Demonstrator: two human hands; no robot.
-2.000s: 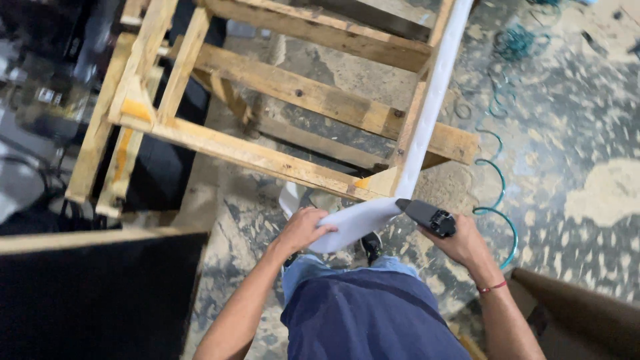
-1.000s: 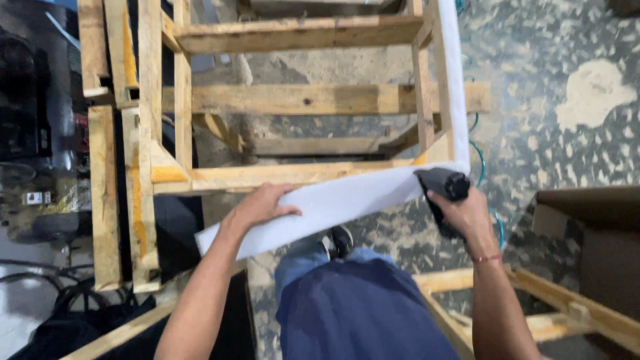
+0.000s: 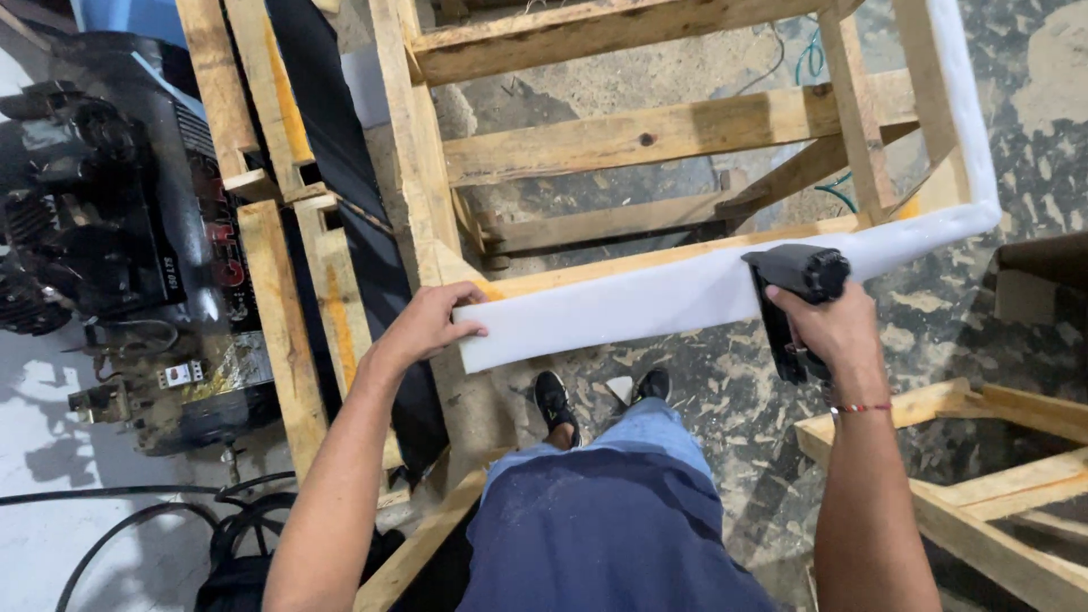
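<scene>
A strip of white foam [image 3: 612, 308] lies along the near rail of a wooden furniture frame [image 3: 671, 127] and continues around the corner up the right side. My left hand [image 3: 442, 321] pinches the strip's left end between thumb and fingers, beside the frame's near left corner. My right hand [image 3: 829, 327] is closed around a black pneumatic staple gun [image 3: 795, 276]. The gun's nose rests on or just over the foam, right of the middle of the near rail. Whether it touches the foam cannot be told.
An air compressor [image 3: 204, 280] stands at the left, with black hoses [image 3: 127, 493] below it. Upright wooden frames with black cloth [image 3: 331, 127] stand beside it. Another wooden frame [image 3: 1003, 501] is at the lower right, a cardboard box [image 3: 1041, 276] above it. A green coiled hose [image 3: 837, 191] lies behind the frame.
My left hand has moved to the left along the near rail, at the strip's end. The foam, angled away from the rail earlier, now lies along it. The staple gun stays in my right hand.
</scene>
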